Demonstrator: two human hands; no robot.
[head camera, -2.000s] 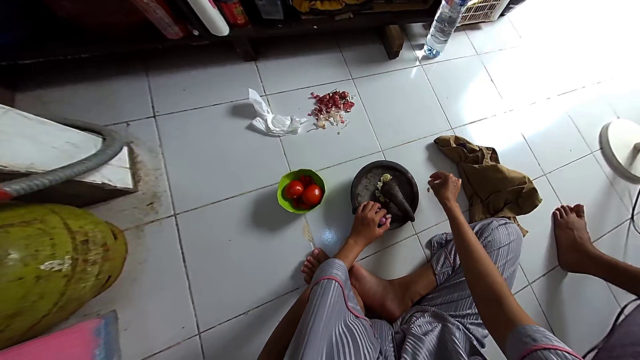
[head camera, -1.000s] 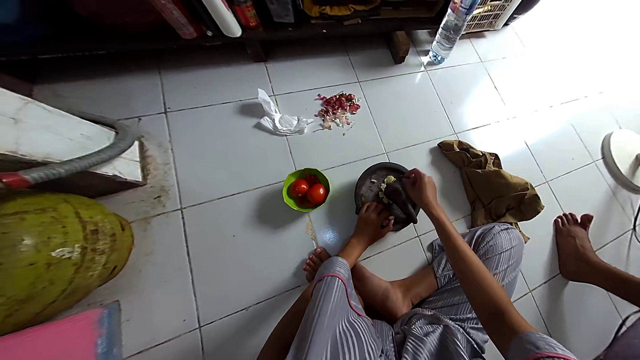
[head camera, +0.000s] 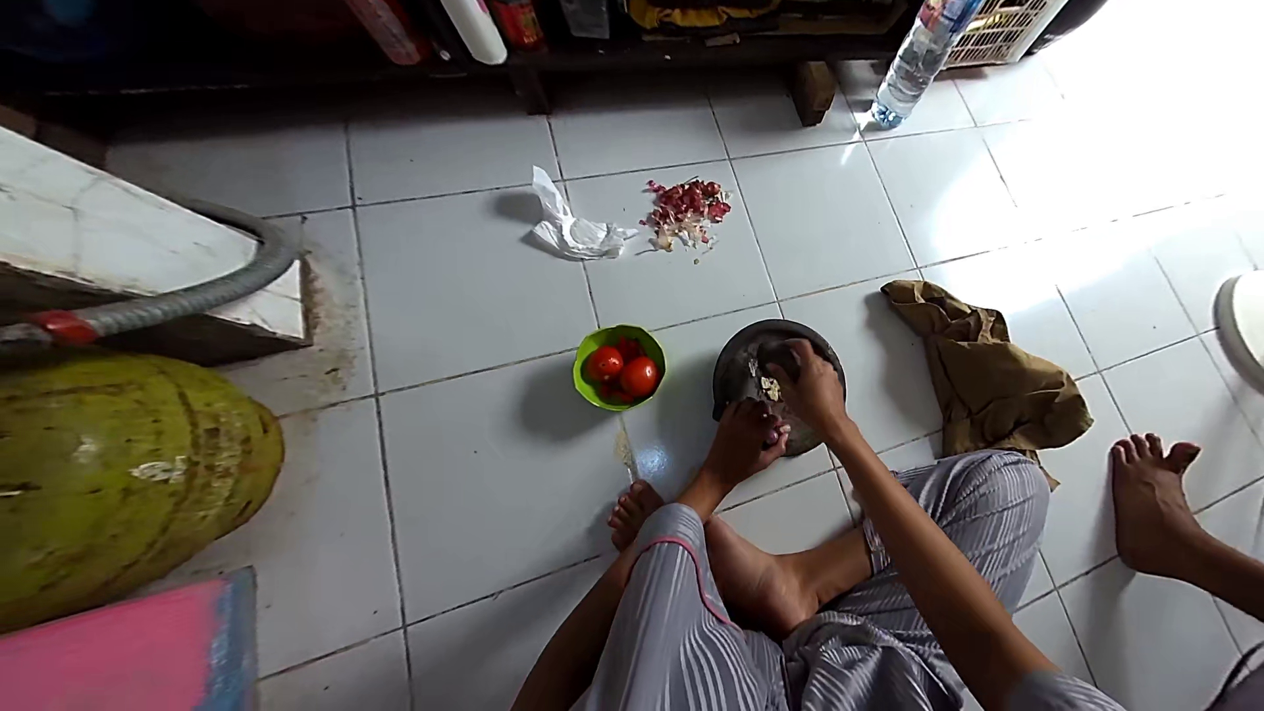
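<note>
A dark stone mortar (head camera: 729, 367) stands on the tiled floor before my crossed legs. My right hand (head camera: 812, 385) grips the dark stone pestle (head camera: 782, 357) inside it. At the mortar's near left rim, my left hand (head camera: 746, 441) holds small purplish pieces, possibly shallots. Pale crushed bits (head camera: 769, 388) lie in the mortar between the two hands. Just left of it is a green bowl (head camera: 581, 380) with red tomatoes (head camera: 639, 376) and smaller red pieces. Farther off lie a heap of red and pale peelings (head camera: 688, 209) and a crumpled white plastic bag or wrapper (head camera: 581, 237).
A brown cloth (head camera: 1007, 385) lies right of the mortar, with another person's bare foot (head camera: 1155, 504) beyond it. A green gas cylinder (head camera: 128, 474) and grey hose (head camera: 212, 291) are at the left. A water bottle (head camera: 913, 74) stands near the low dark shelf (head camera: 662, 54).
Two seconds ago my right hand was raised off the pestle, which leaned in the mortar. It took hold of the pestle and has shifted it toward the far side. My left hand stays by the near rim.
</note>
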